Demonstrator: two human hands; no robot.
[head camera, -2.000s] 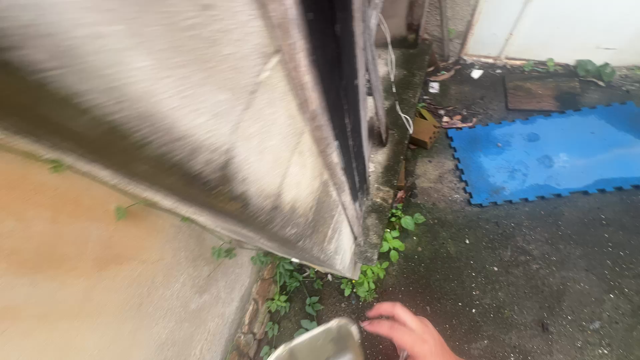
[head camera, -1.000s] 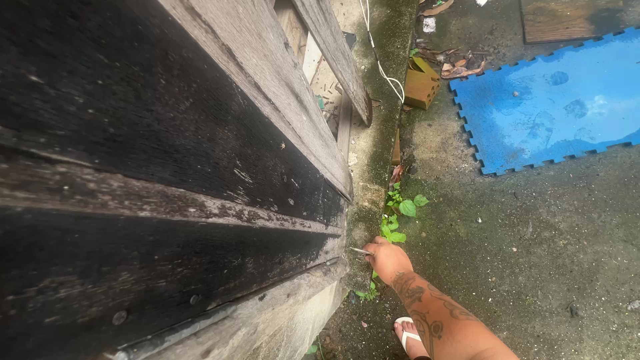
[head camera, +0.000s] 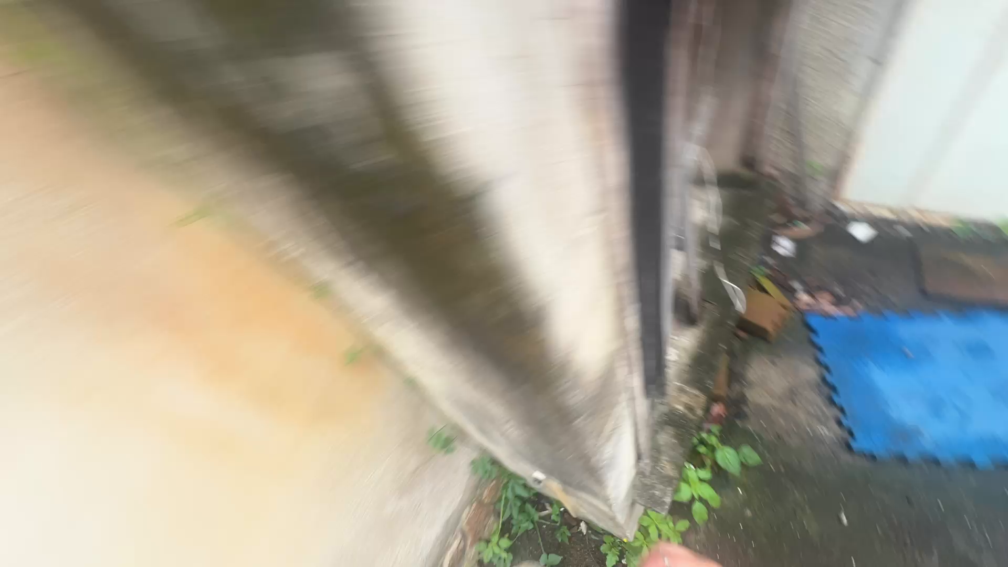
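Note:
Only a small blurred part of one hand, which seems to be my right hand (head camera: 679, 556), shows at the bottom edge, just below green leafy weeds (head camera: 654, 526). Its fingers and anything it may hold are cut off. My left hand is out of the picture. Above the weeds stands the corner of a weathered wall (head camera: 622, 472), pale with dark stains and a black upright strip (head camera: 644, 197). More weeds (head camera: 516, 504) grow along the foot of the wall to the left.
A blue foam mat (head camera: 921, 386) with toothed edges lies on the dark ground at right. Near it are a small cardboard box (head camera: 764, 311), a white cord (head camera: 731, 287), a brown board (head camera: 965, 272) and scraps of litter. A blurred tan wall (head camera: 197, 378) fills the left.
The view has swung strongly. One second ago my right hand and tattooed forearm showed beside the wall's base, the fingers on a small thin object; now only a bit of hand shows.

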